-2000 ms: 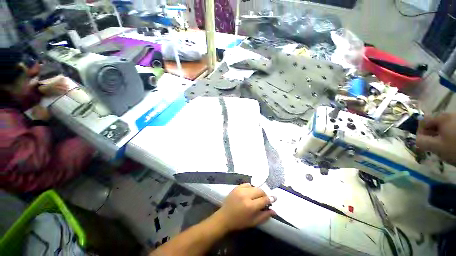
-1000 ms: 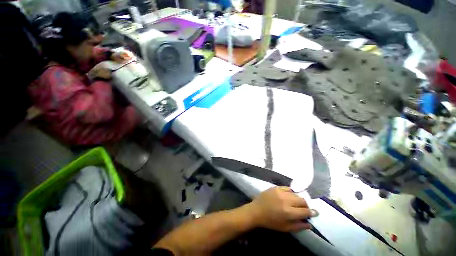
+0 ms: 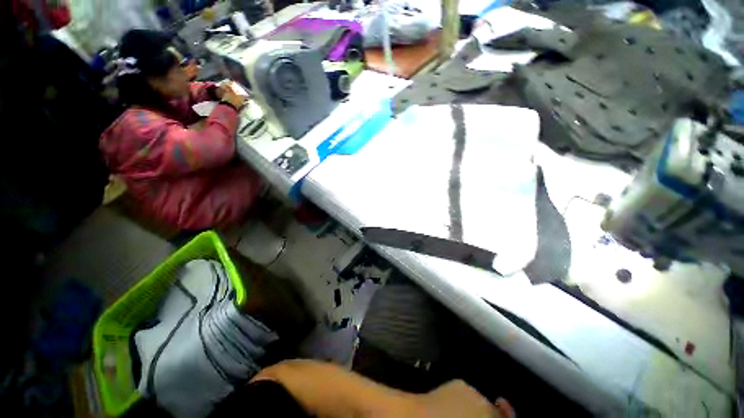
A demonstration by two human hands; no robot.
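Note:
My left hand (image 3: 469, 403) is at the bottom edge, below the table's front edge, partly cut off; its fingers are mostly hidden and what it holds cannot be told. My right hand is out of the picture. A white-faced fabric panel (image 3: 498, 180) with a dark grey strip (image 3: 456, 163) across it lies flat on the table. Its front edge shows a dark grey fold (image 3: 424, 245) at the table edge. A grey fabric piece (image 3: 551, 233) shows at its right side. The sewing machine head (image 3: 665, 192) is at the right, blurred.
A green basket (image 3: 106, 347) with stacked grey-white pieces stands on the floor at left. Patterned grey panels (image 3: 620, 86) are piled at the back right. A person in a red-pink jacket (image 3: 175, 163) sits at another sewing machine (image 3: 290, 86). Dark scraps lie on the floor.
My left hand has left the table edge by the panel and moved down to the picture's bottom. My right hand, seen at the far right earlier, is out of view. The view has turned left and down.

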